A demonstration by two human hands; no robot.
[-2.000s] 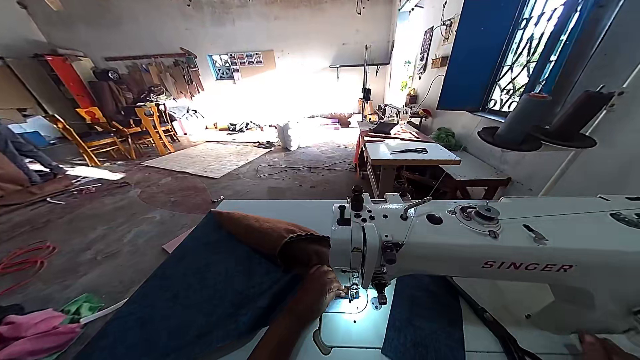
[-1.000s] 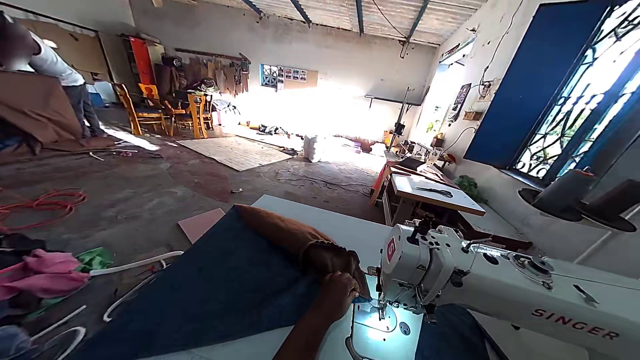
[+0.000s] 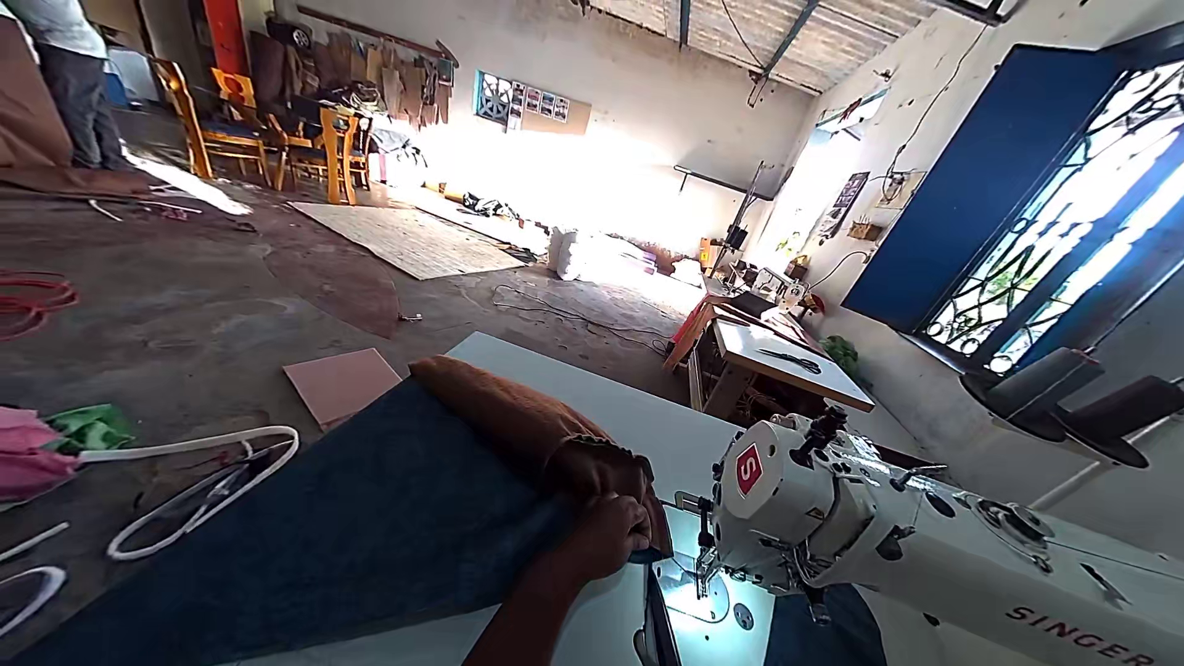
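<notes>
A white Singer industrial sewing machine (image 3: 832, 518) stands at the right, its lamp lighting the needle plate (image 3: 712, 592). My left hand (image 3: 606, 532) grips the gathered edge of a fabric piece, dark blue (image 3: 370, 518) on one side and brown (image 3: 518, 407) on the other, just left of the presser foot (image 3: 705, 564). The blue side spreads over the white table (image 3: 592, 379) toward the lower left. More dark blue fabric (image 3: 823, 624) lies right of the needle. My right hand is not visible.
Two dark thread cones (image 3: 1050, 384) stand at the right. Scissors (image 3: 791, 359) lie on another worktable (image 3: 768, 347). White piping (image 3: 199, 518), pink cloth (image 3: 32, 453) and a pinkish board (image 3: 342, 384) are at the left. A person (image 3: 74, 83) stands at the far left.
The brown edge and my left hand were at the needle two seconds ago; now they are left of it. My right hand, at the lower right then, is out of view. The view has turned.
</notes>
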